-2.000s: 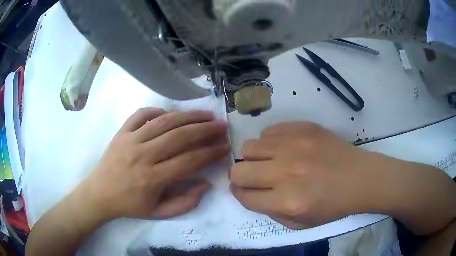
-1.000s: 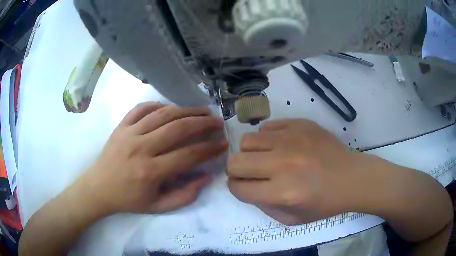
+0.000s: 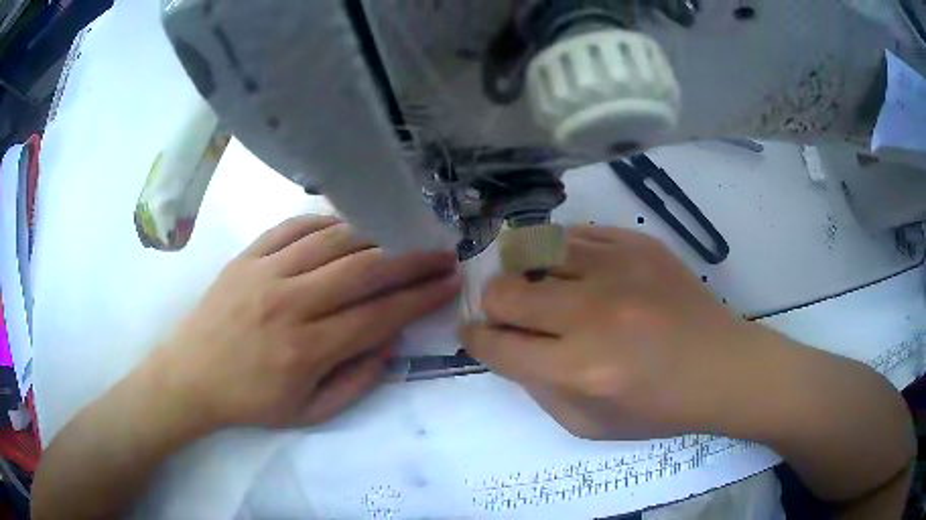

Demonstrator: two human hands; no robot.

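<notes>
A thin white fabric piece (image 3: pixel 432 330) lies under my hands and runs up to the presser foot and needle area (image 3: pixel 467 240); its outline blends with the white table. My left hand (image 3: pixel 305 320) lies on the fabric left of the needle, fingers pointing right, tips near the fabric's edge. My right hand (image 3: pixel 619 335) is just right of and below the needle, fingers curled, pinching the edge of the fabric. The fingertips of both hands are close together. The small tan knob (image 3: pixel 532 247) partly covers the right fingers.
The off-white sewing machine head (image 3: pixel 457 91) with its white dial (image 3: pixel 604 86) hangs above my hands. Black thread snips (image 3: pixel 675 208) lie at the right, partly hidden by the head. A floral-wrapped tube (image 3: pixel 183 188) is at the left. A ruler strip (image 3: pixel 609 475) runs along the front edge.
The view has shifted, so the machine head covers more of the snips. The right fingers are now behind the tan knob. A dark gap with a metal edge now shows below the fingertips.
</notes>
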